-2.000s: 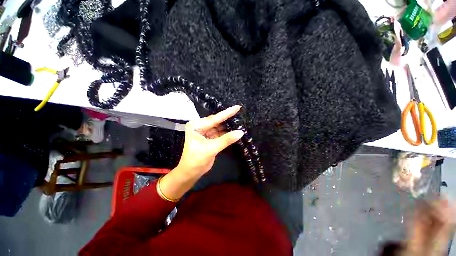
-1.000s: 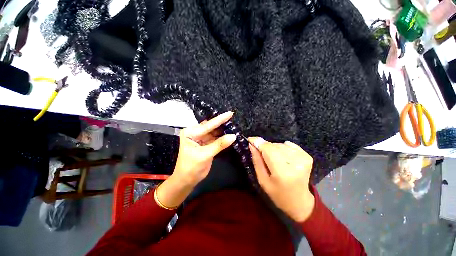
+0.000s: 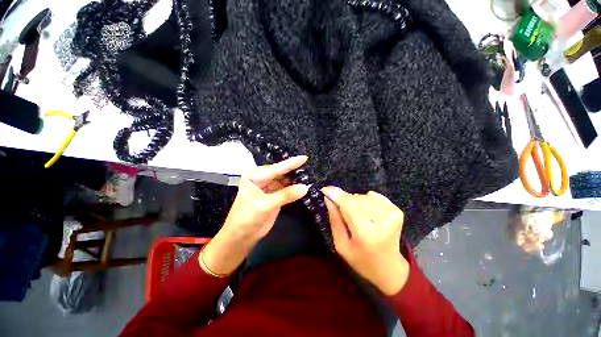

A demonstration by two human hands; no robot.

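The dark flecked jacket (image 3: 422,125) lies on the white table and hangs over its front edge. The black-and-white braid trim (image 3: 273,150) runs along its edge down to my hands. My left hand (image 3: 254,204) pinches the trimmed edge between thumb and forefinger. My right hand (image 3: 369,230) is just right of it, thumb and forefinger closed together at the trim. No needle or thread can be made out at the fingertips. The loose trim length (image 3: 155,141) curls in a loop on the table at left.
Yellow-handled pliers (image 3: 62,141) lie at the left table edge (image 3: 198,172). Scissors with orange and yellow handles (image 3: 542,164) lie right of the jacket, near a long black case (image 3: 572,105) and a green spool (image 3: 532,33). A red basket (image 3: 155,270) and wooden stool (image 3: 105,240) stand below.
My right hand came in from the far lower right to the trim beside my left hand and stays there. My left hand keeps its pinch, slightly lower. More trim shows at the top of the jacket.
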